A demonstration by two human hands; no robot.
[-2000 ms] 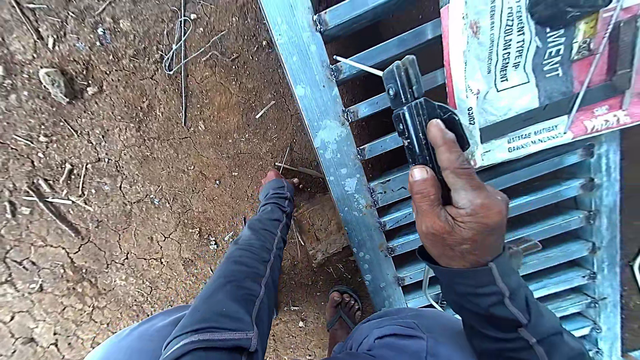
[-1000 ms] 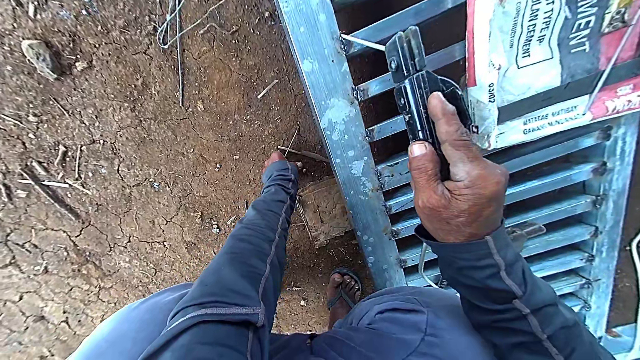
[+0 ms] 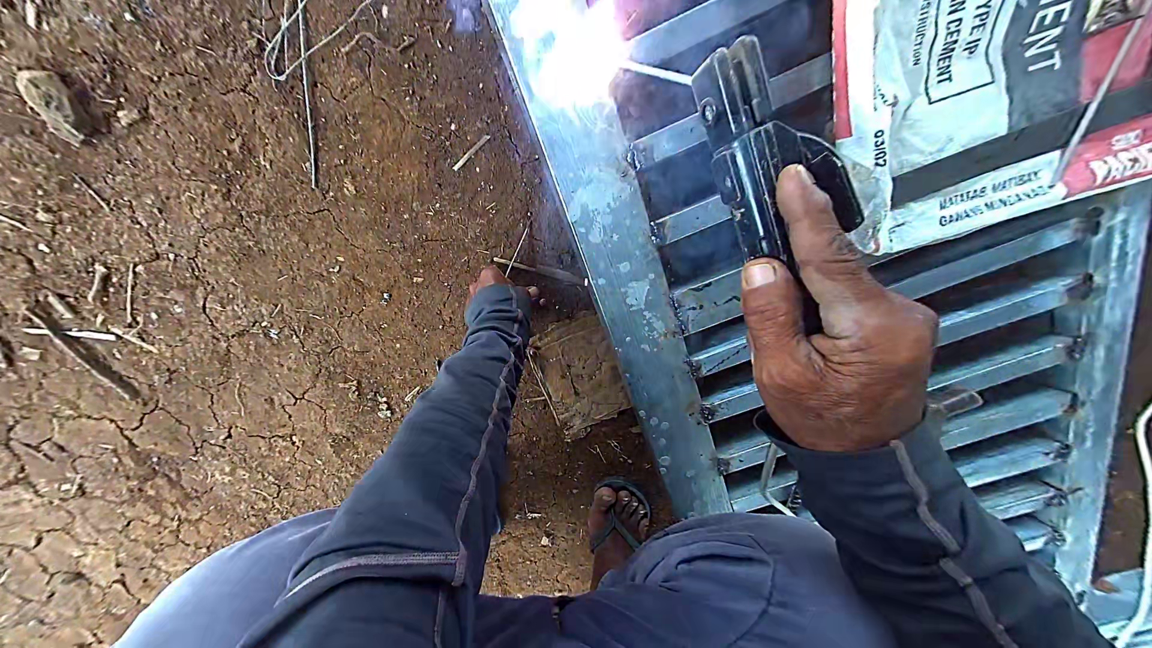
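My right hand (image 3: 837, 315) grips a black welding electrode holder (image 3: 751, 153). A pale welding rod (image 3: 661, 72) runs from its jaws to the upper left, toward a bright white glare on the side rail of a slatted metal frame (image 3: 630, 279). Bluish smoke hangs around the glare, which hides the rod's tip. My left hand (image 3: 499, 283) is low beside the rail, partly hidden by its dark sleeve; whether it holds anything cannot be told. A thin stick or wire rises near its fingers.
A printed cement bag (image 3: 972, 117) lies over the slats at upper right. A flat brownish block (image 3: 580, 378) rests on the cracked soil beside the rail, near my sandalled foot (image 3: 621, 517). Loose wire (image 3: 310, 117), twigs and a stone (image 3: 54, 103) lie at left.
A bright glare and smoke have appeared at the rod's end on the rail. My right hand keeps its grip on the holder.
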